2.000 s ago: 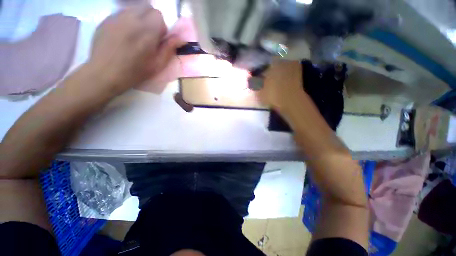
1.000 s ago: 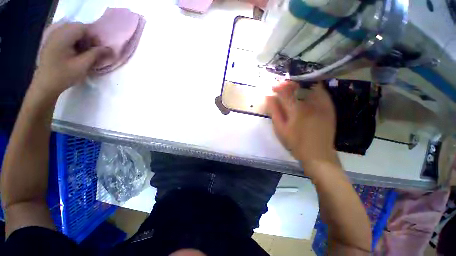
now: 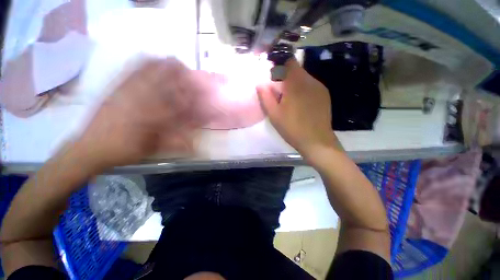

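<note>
A pale pink cut piece (image 3: pixel 233 112) with a curved edge lies flat over the needle plate, under the bright lamp. My left hand (image 3: pixel 151 112) is blurred over its left side; whether it grips the piece is unclear. My right hand (image 3: pixel 300 106) is at the piece's right edge, thumb and fingers near the needle area; what the fingertips hold is hidden in glare. The black knob with its grey block (image 3: pixel 278 71) is beside my right fingers. The sewing machine's presser foot area is washed out by light.
A black cloth (image 3: pixel 355 87) with small labels lies right of my right hand. Stacked pink pieces (image 3: pixel 22 90) lie at the table's far left. The white machine head (image 3: pixel 405 33) spans the top right. Blue baskets (image 3: pixel 397 213) stand below, with a clear bag (image 3: pixel 121 205) at lower left.
My left hand has moved right from the pink stack to beside the needle, and a pink piece now covers the plate. My right hand stays near the needle. The view has shifted.
</note>
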